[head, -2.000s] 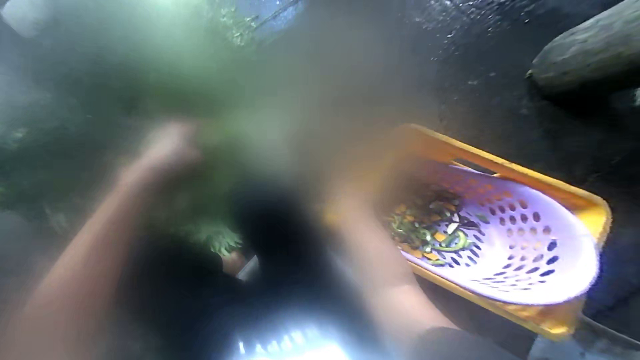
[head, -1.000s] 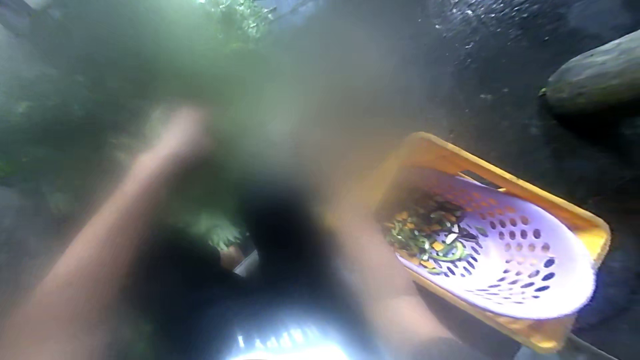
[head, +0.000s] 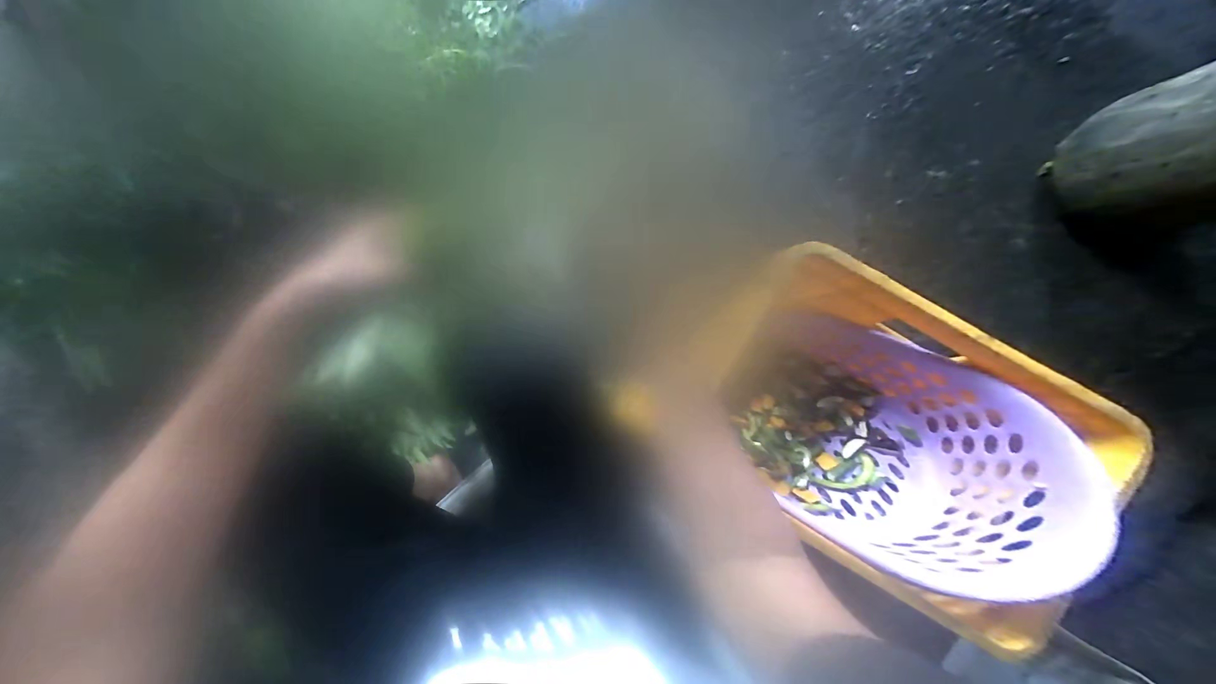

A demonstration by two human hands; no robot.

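A heavy blur covers the middle of the head view. My left hand shows there as a smudged shape beside blurred green foliage; its fingers and anything in it cannot be made out. My right forearm reaches up past the left side of a yellow plastic crate, and the right hand is lost in the blur. Inside the crate rests a purple perforated plastic basket, tilted, with chopped green, orange and dark plant pieces gathered at its left end.
A rounded log or stone lies on dark, wet-looking ground at the upper right. Green foliage shows at the top and left. A flat, pale-edged piece is partly visible between my legs.
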